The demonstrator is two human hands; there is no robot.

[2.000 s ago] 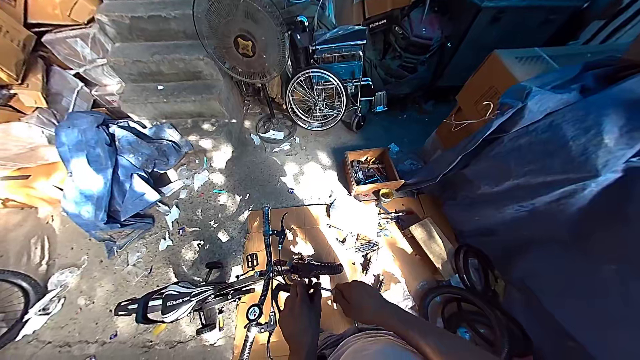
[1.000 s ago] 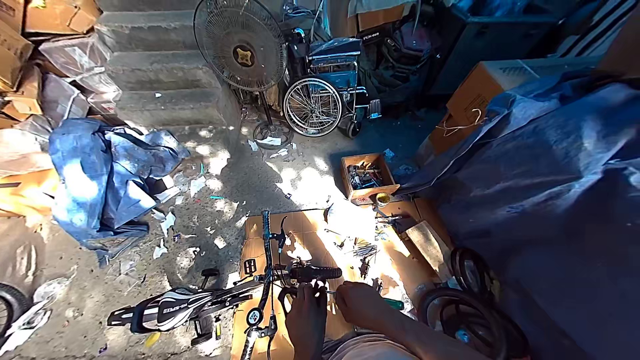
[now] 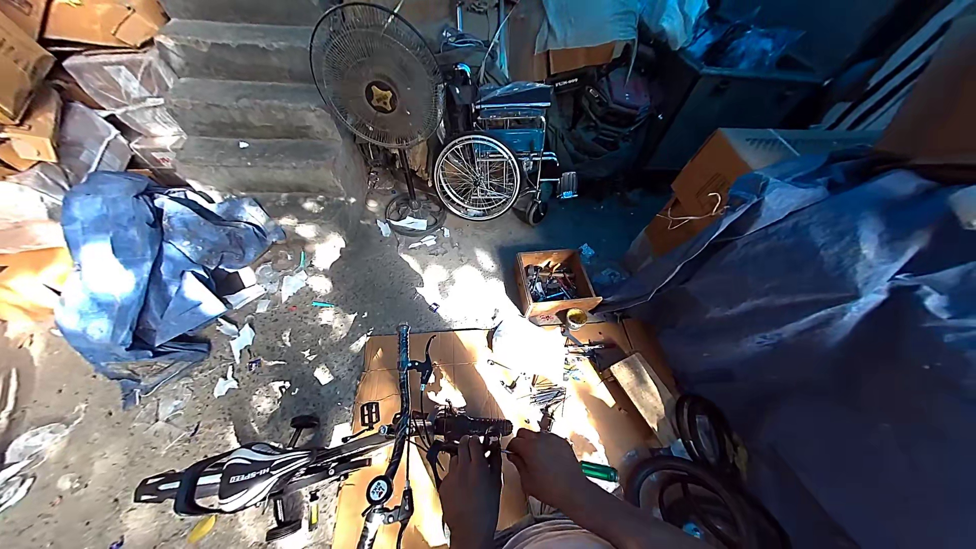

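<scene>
A small bicycle, its black and white frame (image 3: 252, 476) bearing writing, lies on its side across a cardboard sheet (image 3: 381, 366). Its handlebar (image 3: 402, 389) runs up and down the view, with a brake lever (image 3: 428, 358) near the upper end. My left hand (image 3: 470, 476) is at the black front part (image 3: 473, 427) of the bicycle, fingers bent against it. Just right of it, my right hand (image 3: 540, 461) has its fingertips closed on a thin, small item too small to name. A green handle (image 3: 599, 471) shows beside my right wrist.
A wooden box of tools (image 3: 558, 293) stands beyond the cardboard, with loose spokes (image 3: 547, 393) nearer. Black tires (image 3: 686, 488) and a dark blue tarp (image 3: 823, 320) are at right. Behind are a pedestal fan (image 3: 381, 95), a wheelchair (image 3: 478, 177) and concrete steps (image 3: 252, 107); another blue tarp (image 3: 152, 267) lies left.
Both hands stay at the bicycle's front part with only small shifts. The green handle, not seen two seconds ago, shows beside the right wrist.
</scene>
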